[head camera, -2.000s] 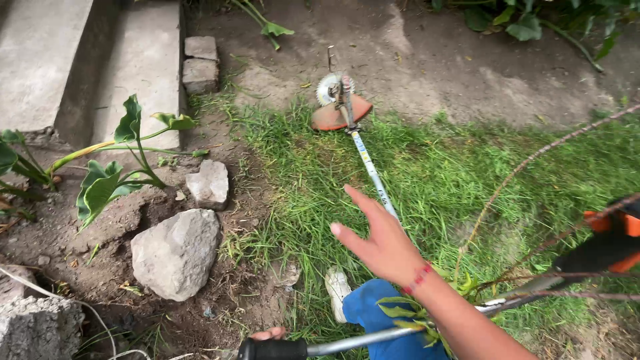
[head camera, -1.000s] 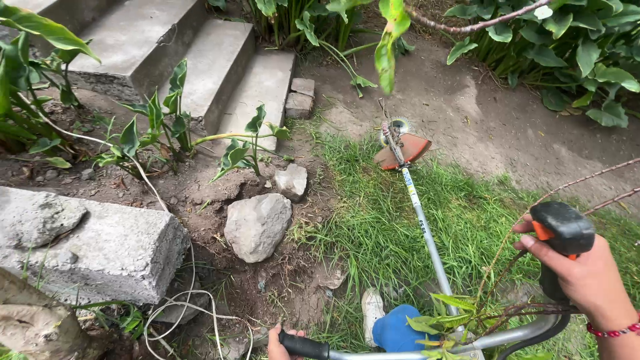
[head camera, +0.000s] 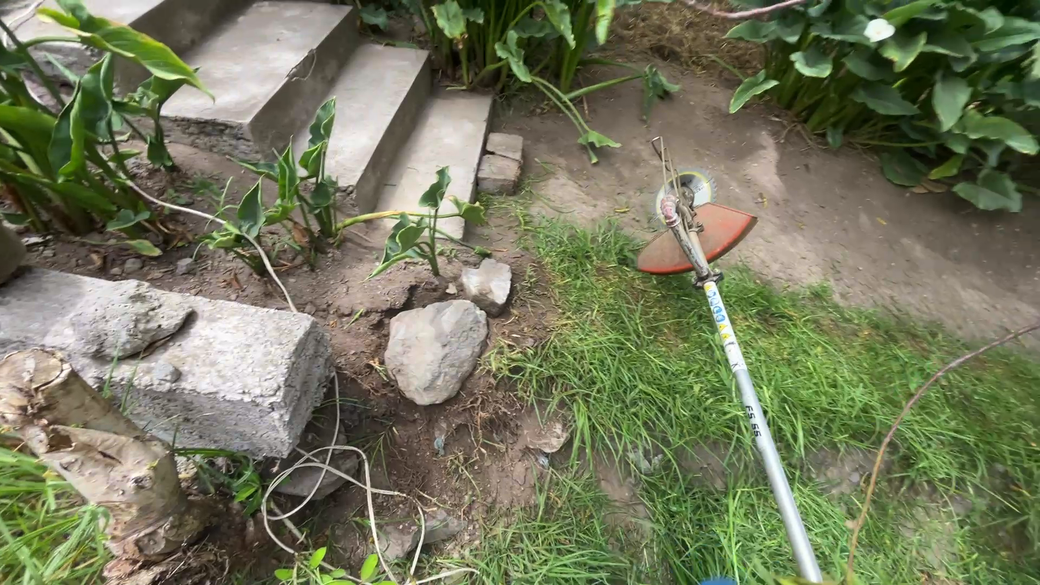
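Observation:
Neither of my hands shows in the head view now, so what they hold is hidden. The silver shaft of a brush cutter (head camera: 764, 431) runs up from the bottom edge, right of the middle, across the grass. Its orange-red guard (head camera: 715, 240) sits at the far end, over the border of grass and bare soil. Behind the guard is a round toothed metal blade (head camera: 695, 188), with a thin metal bracket rising beside it. The handlebar and the engine end are out of view.
Concrete steps (head camera: 357, 122) rise at the upper left. A concrete block (head camera: 203, 357), a cut tree stump (head camera: 106, 455) and a large stone (head camera: 436, 351) lie at the left. A loose white cord (head camera: 370, 487) coils beside the block. Leafy plants (head camera: 918, 81) edge the soil path (head camera: 861, 236).
My right hand, reaching in the oldest frame, was on the brush cutter's control grip one second ago, with my left on the handlebar end. Both have left the view, which has shifted.

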